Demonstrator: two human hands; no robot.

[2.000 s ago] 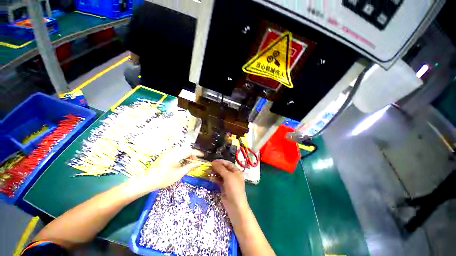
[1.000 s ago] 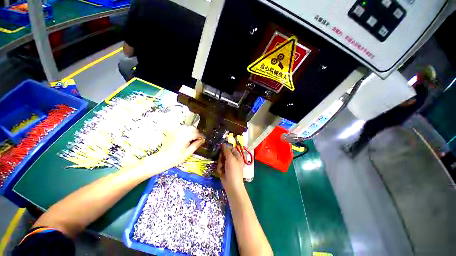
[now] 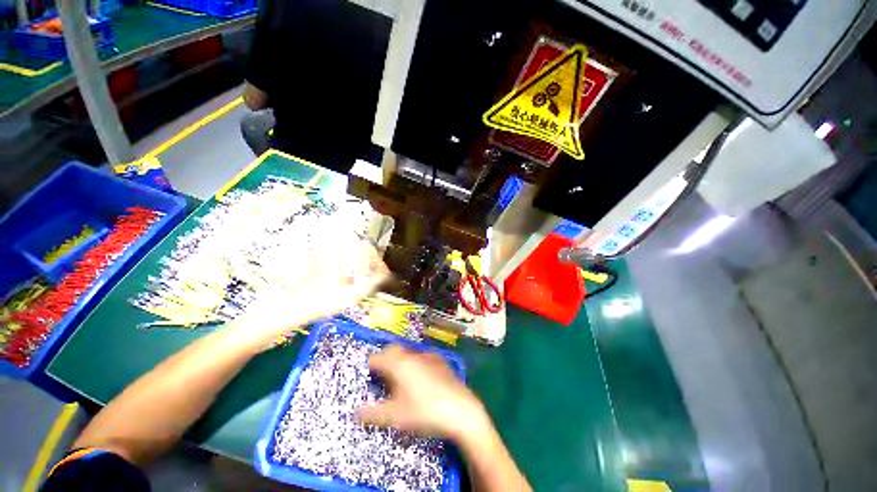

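Note:
My left hand [image 3: 341,274] is over the right side of the wire pile [image 3: 231,245], beside the dark applicator and die [image 3: 413,240]. It is washed out by glare, and I cannot tell whether its fingers hold a wire. My right hand [image 3: 418,389] is over the blue terminal tray [image 3: 272,437], which is full of tiny silvery terminals. Its thumb and fingers are apart and slightly blurred, with nothing seen between them. Some yellow leads [image 3: 389,315] lie between the tray and the die.
Red-handled scissors [image 3: 481,295] lie right of the die, with a red bin [image 3: 546,288] beyond. The press bears a yellow warning label [image 3: 543,101]. A blue bin of red and yellow leads [image 3: 115,183] stands far left. A dark-clothed person [image 3: 313,77] is behind the bench.
My right hand has left the die and moved down over the terminal tray, its fingers spreading. My left hand stays near the die's left side. The camera view has shifted slightly.

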